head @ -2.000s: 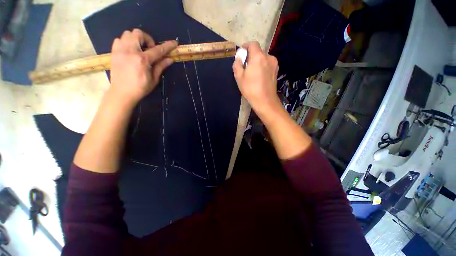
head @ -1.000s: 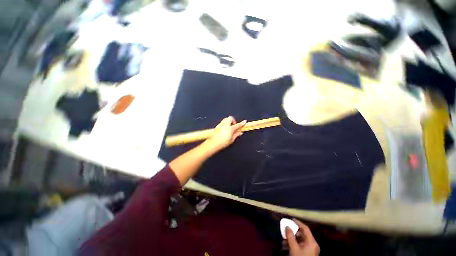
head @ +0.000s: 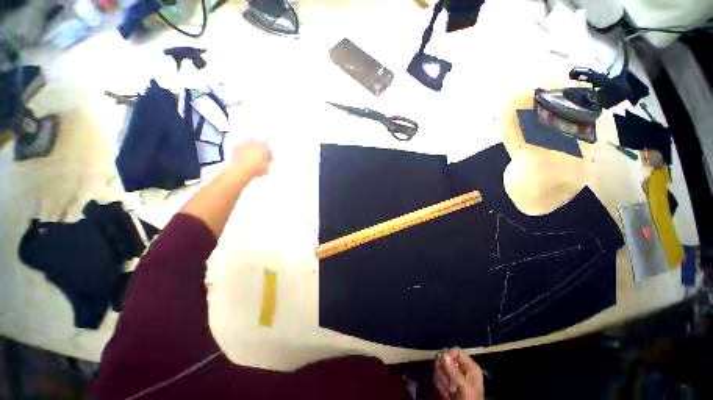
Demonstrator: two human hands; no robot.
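The large navy-black cloth panel (head: 391, 273) lies flat along the table's near edge, with a curved cut-out at its upper right and thin white lines on its right half. The wooden ruler (head: 399, 224) lies slantwise across it, untouched. My left hand (head: 252, 158) is stretched out left of the panel, over the bright tabletop. It is washed out, and I cannot tell whether it holds anything. My right hand (head: 459, 376) is at the near table edge, below the panel, fingers drawn together. No chalk shows clearly in it.
Shears (head: 391, 123) and a dark oblong block (head: 361, 66) lie beyond the panel. An iron (head: 568, 109) stands upper right by a blue-grey cloth (head: 539, 131). Dark garment pieces (head: 160, 144) lie left, a yellow slip (head: 268, 298) near me. A grey sheet (head: 643, 242) and yellow curved piece (head: 664, 219) lie right.
My left hand has let go of the ruler and moved left and away from the panel. The ruler stays on the cloth. The white chalk seen earlier in my right hand no longer shows clearly.
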